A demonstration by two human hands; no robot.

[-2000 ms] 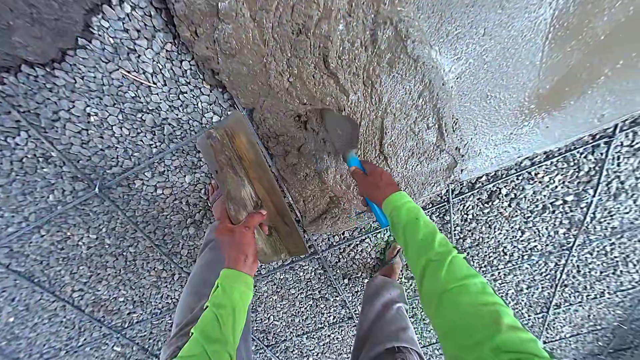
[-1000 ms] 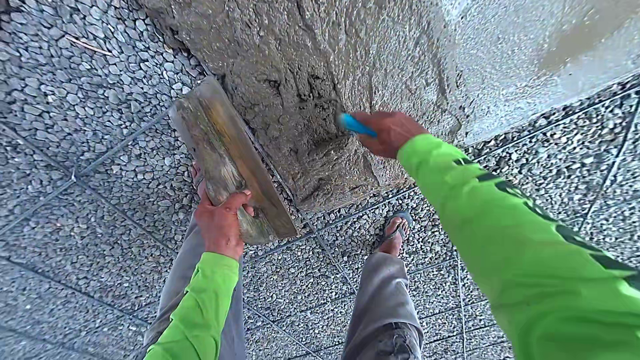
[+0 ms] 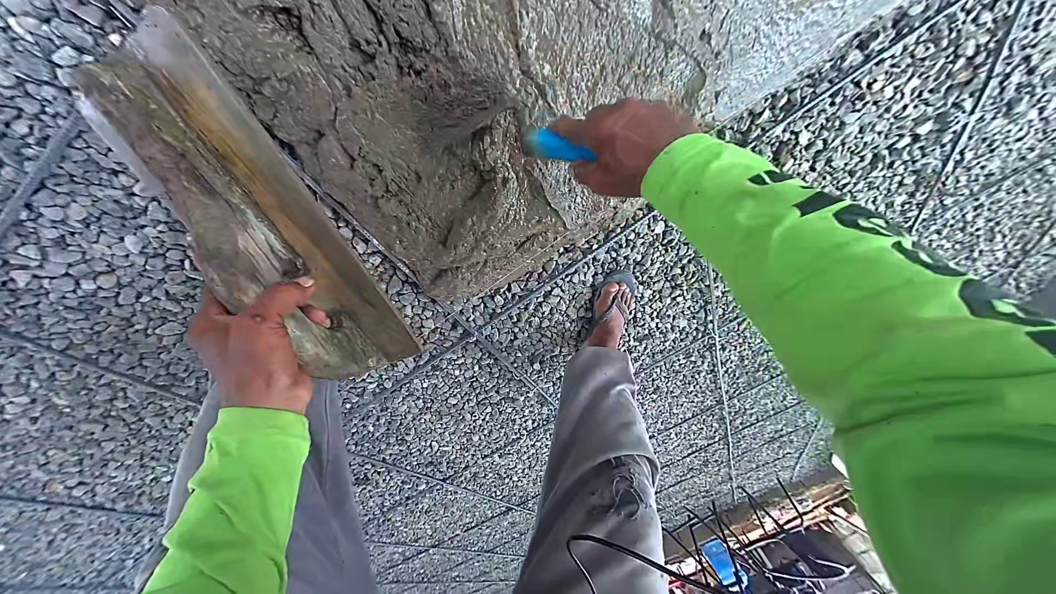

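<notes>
My left hand point(image 3: 256, 342) grips a long board point(image 3: 239, 223) of worn wood with a metal plate along its edge, tilted beside the wet concrete point(image 3: 412, 140). My fingers go around the board near its lower end. My right hand point(image 3: 623, 147) is closed around the blue handle point(image 3: 561, 145) of a trowel, over the concrete's right part. The trowel's blade cannot be made out in this view. The concrete is rough and ridged under the tool, and its lower corner ends on the gravel.
Gravel point(image 3: 462, 429) with a grid of thin steel bars point(image 3: 511, 363) over it surrounds the concrete. My sandalled foot point(image 3: 612, 305) stands on it. Smoother wet concrete point(image 3: 767, 49) lies at the upper right. Upright rebar ends and a blue object point(image 3: 724, 563) show at the lower right.
The trowel's blade, plain two seconds ago on the concrete, no longer shows. My right hand has moved away from my left hand and the board. The view has shifted.
</notes>
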